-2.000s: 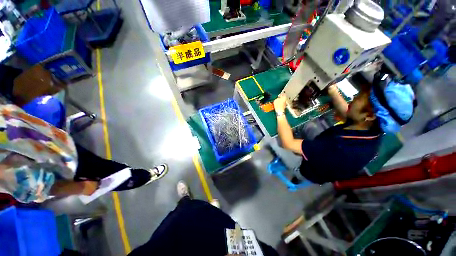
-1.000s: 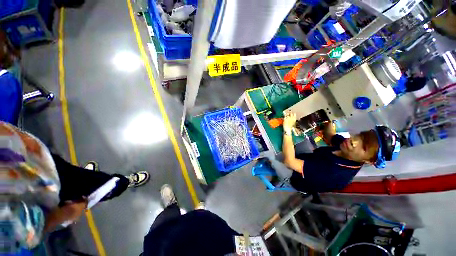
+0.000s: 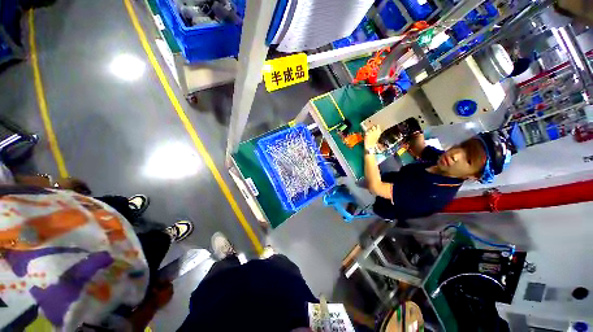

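Neither of my hands is in the picture. Nearest in front of me, a blue tote [image 3: 265, 157] full of thin pale, silvery pieces stands on a low green-topped stand [image 3: 246, 162]. Beyond it, a seated person in a dark shirt [image 3: 416, 192] has both hands at a large off-white press machine [image 3: 448, 91] on a green bench [image 3: 354, 107]. Something small and orange [image 3: 353, 139] lies by that person's hand. What the hands hold is too small to tell.
A yellow sign [image 3: 286, 72] hangs on a white frame post [image 3: 250, 78]. A person in a patterned shirt [image 3: 71, 256] stands close at left. A light blue stool [image 3: 341, 202], a red pipe [image 3: 546, 196] and a yellow-lined aisle [image 3: 175, 110] also show.
The view has shifted and turned. The person in the patterned shirt now appears closer, at the lower left. The seated person's face is turned more upward, and their hands remain at the machine.
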